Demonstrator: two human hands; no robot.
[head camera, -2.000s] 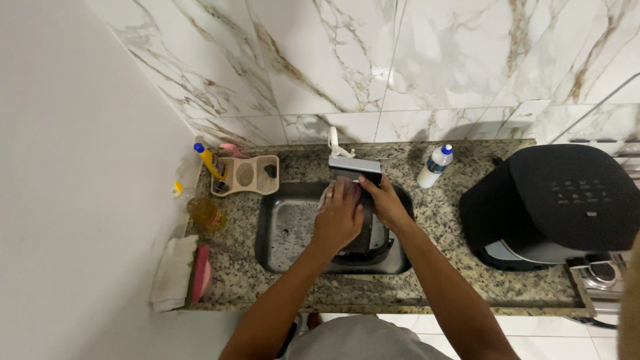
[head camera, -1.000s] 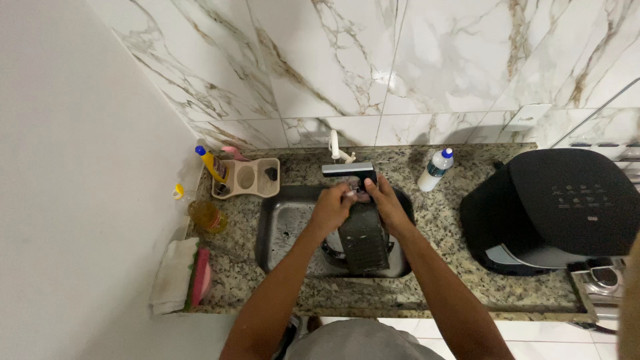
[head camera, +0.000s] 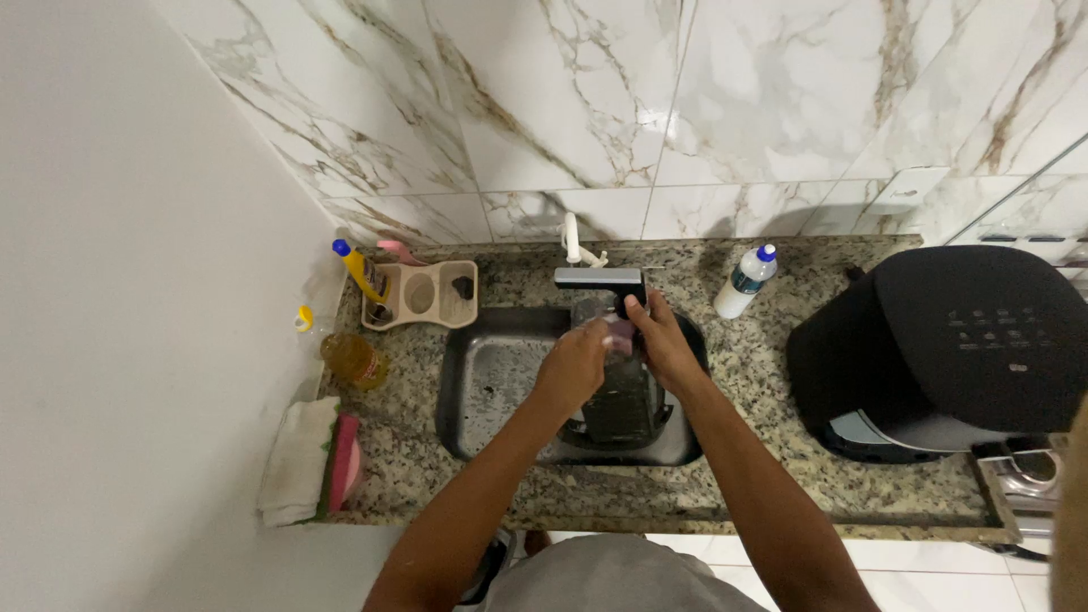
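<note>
Over the steel sink (head camera: 501, 374), my right hand (head camera: 665, 336) grips the black and silver handle (head camera: 599, 278) of a dark air fryer basket (head camera: 625, 404), which hangs down into the sink's right half. Pressed near the top of the basket, just below its handle, my left hand (head camera: 574, 365) holds a pinkish sponge or cloth (head camera: 620, 335), partly hidden by the fingers. A round dark part (head camera: 595, 438) lies under the basket in the sink. The white faucet (head camera: 572, 238) stands behind the handle.
Left of the sink stand a beige organizer (head camera: 459, 314) with a yellow bottle (head camera: 361, 270), an oil bottle (head camera: 353, 359) and a draped white towel (head camera: 297, 463). On the right are a white bottle with blue cap (head camera: 745, 282) and a large black air fryer (head camera: 943, 348).
Two seconds ago my left hand lay flat across the basket; now its fingers are curled around the sponge or cloth. The handle has shifted left and away from me since then.
</note>
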